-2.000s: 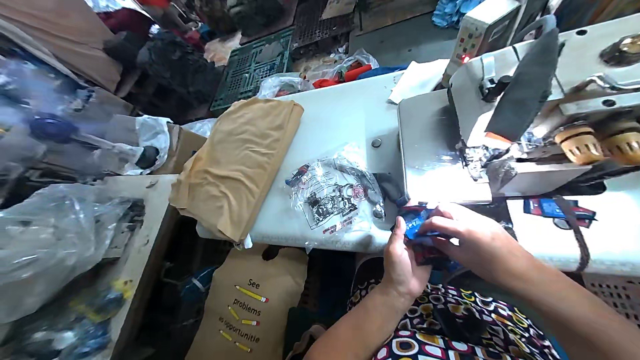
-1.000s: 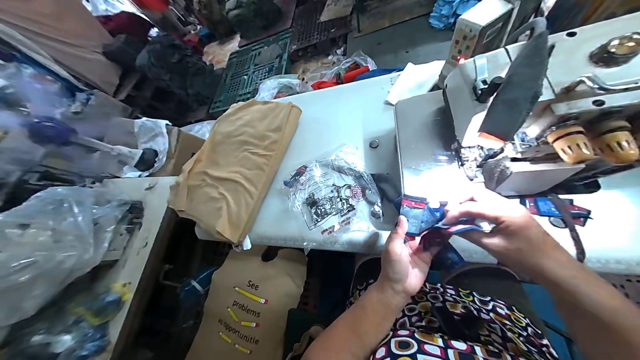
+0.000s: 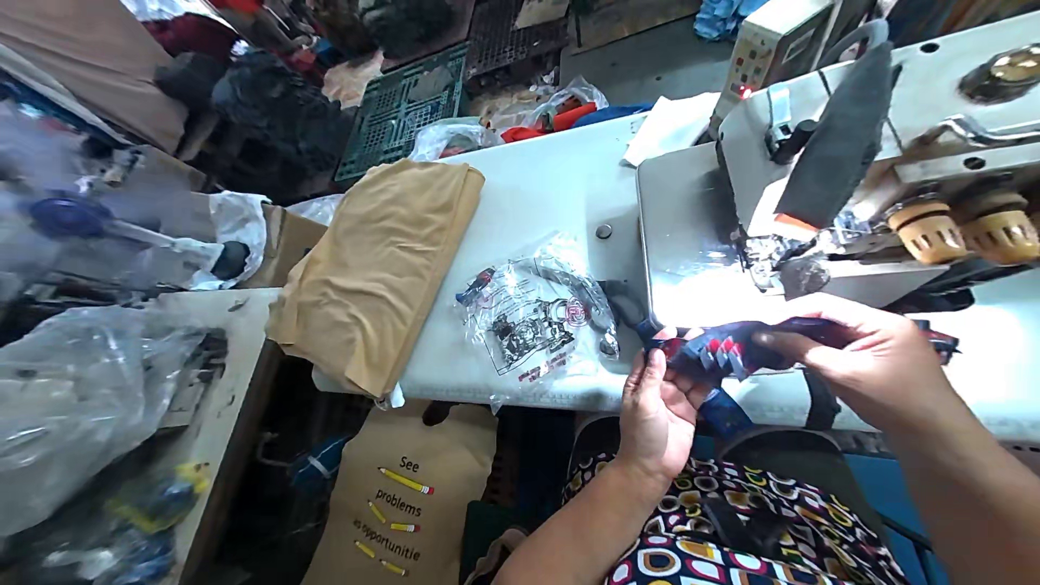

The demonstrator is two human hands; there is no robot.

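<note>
A strip of dark blue fabric with red and light marks point(image 3: 723, 351) is stretched between my two hands at the table's front edge. My left hand point(image 3: 662, 406) pinches its left end between thumb and fingers, palm turned up. My right hand point(image 3: 853, 349) grips the strip farther right. Just beyond them stands an industrial sewing machine point(image 3: 812, 97) with its metal bed plate point(image 3: 682, 236). Left of my hands, a clear plastic bag with printing point(image 3: 544, 325) lies on the white table point(image 3: 561, 195). Part of the strip hangs below my hands.
Folded tan fabric point(image 3: 390, 260) covers the table's left end. A tan printed cloth point(image 3: 406, 487) hangs below the front edge. White paper point(image 3: 670, 126) lies at the back, beside a control box point(image 3: 772, 57). Another table with plastic bags point(image 3: 73, 398) stands at the left.
The blue fabric was bunched between my hands two seconds ago and is now drawn out sideways. My right hand has moved to the right, away from my left hand.
</note>
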